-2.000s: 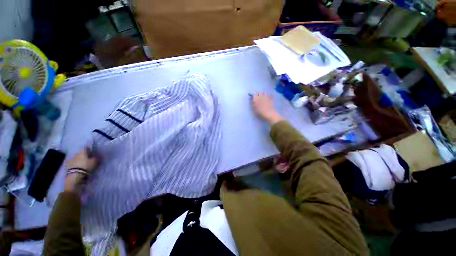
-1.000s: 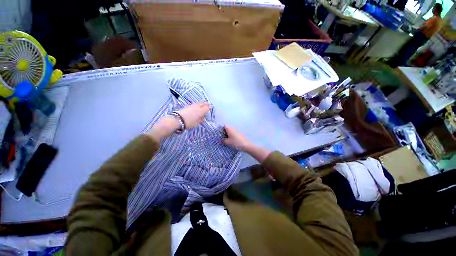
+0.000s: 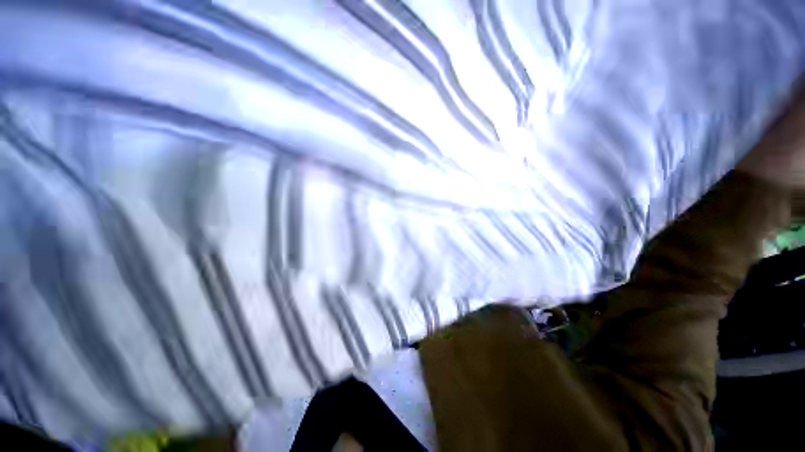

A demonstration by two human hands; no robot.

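The striped shirt, white with blue-grey stripes, is raised close to the camera and fills most of the view, blurred, with a very bright patch near its middle. My right hand is at the right edge, blurred and cut off. It is beside the cloth's edge, and its fingers are not visible, so I cannot tell whether it grips the cloth. My left hand is not in view.
The cloth hides the table. My brown right sleeve runs below the cloth at the right. A dark thing with a grey band is at the lower right. A small yellow-green patch shows at the bottom left.
The shirt has come up off the table towards the camera and now covers the view. My right hand has moved out to the right edge. My left hand has gone out of sight.
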